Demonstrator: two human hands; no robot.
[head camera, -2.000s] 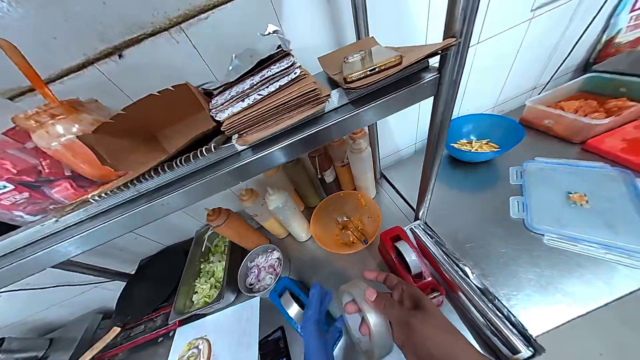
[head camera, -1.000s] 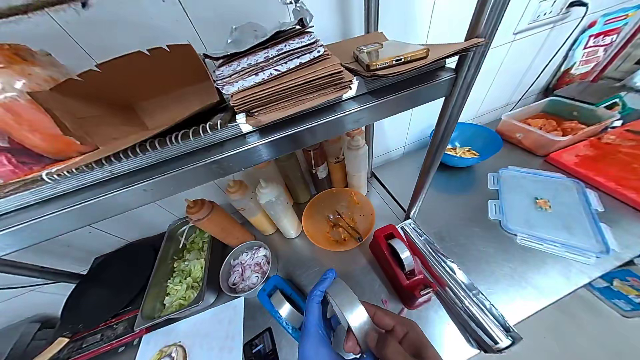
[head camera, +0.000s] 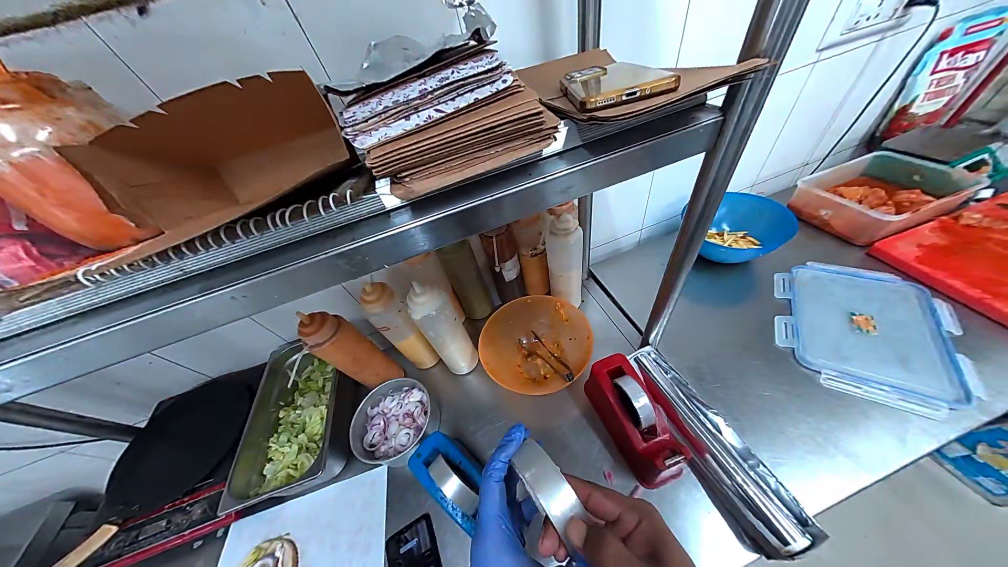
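Observation:
A wide roll of clear tape (head camera: 551, 488) is held between my two hands at the lower middle. My left hand (head camera: 498, 504), in a blue glove, grips its left side. My bare right hand (head camera: 618, 524) pinches the lower right edge with thumb and fingers. Just left of the glove is a blue tape dispenser (head camera: 421, 465) with a tape roll in it. To the right stands a red tape dispenser (head camera: 622, 417), beside a roll of aluminium foil (head camera: 728, 457). Below the blue dispenser lies a black phone (head camera: 413, 543).
A steel shelf (head camera: 472, 197) crosses above, bearing cardboard pieces (head camera: 465, 126) and a phone (head camera: 618, 85). Behind my hands are an orange bowl (head camera: 504, 346), squeeze bottles (head camera: 441, 327), sliced onions (head camera: 396, 421) and a lettuce tray (head camera: 295, 433). A lidded plastic container (head camera: 874, 339) lies right.
The tape roll has turned in my hands, and my right hand has shifted from over it to its lower right edge. The view has moved closer to the shelf.

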